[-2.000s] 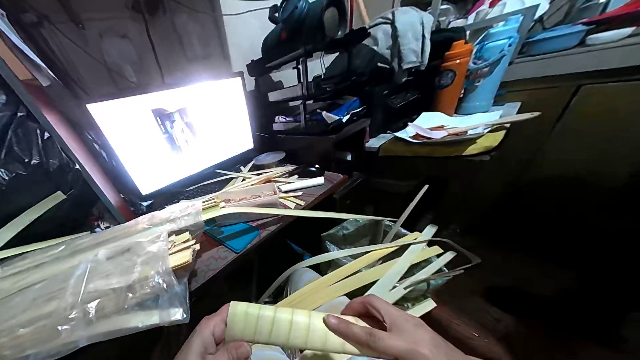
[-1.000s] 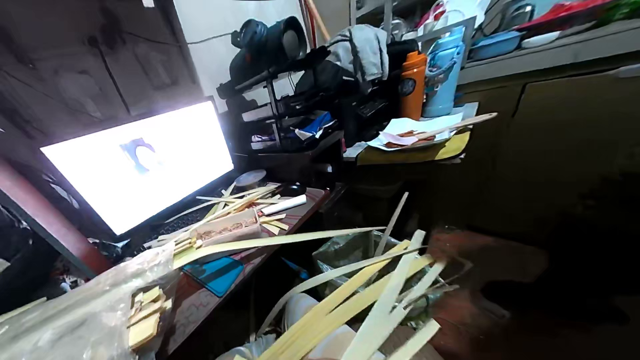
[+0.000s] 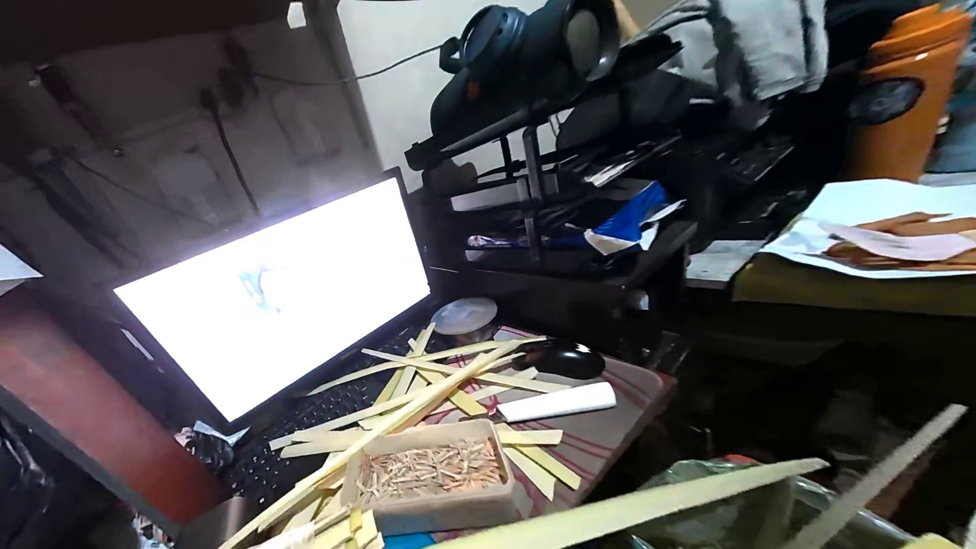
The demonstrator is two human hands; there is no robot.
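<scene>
Neither my left hand nor my right hand shows now. Pale flat strips [image 3: 427, 396], apparently of plant material, lie crisscrossed over the desk and the edge of a black keyboard [image 3: 267, 473]. Among them stands a small rectangular box [image 3: 450, 509] filled with short thin sticks [image 3: 431, 469]. A white cylindrical object [image 3: 560, 402] lies right of the strips, below a black computer mouse [image 3: 568, 358]. More long strips [image 3: 648, 503] reach across the lower right, over a plastic bag [image 3: 686, 476].
A bright monitor [image 3: 305, 282] stands behind the keyboard. A round clear-lidded container [image 3: 463, 316] sits near a black shelf [image 3: 534, 267] holding a cylindrical speaker [image 3: 534, 53]. At right are an orange bottle [image 3: 903, 99] and white paper [image 3: 846, 213] on a ledge.
Two seconds ago both my hands held a pale rolled strip at the bottom; they are out of view now. The view has swung toward the monitor and desk.
</scene>
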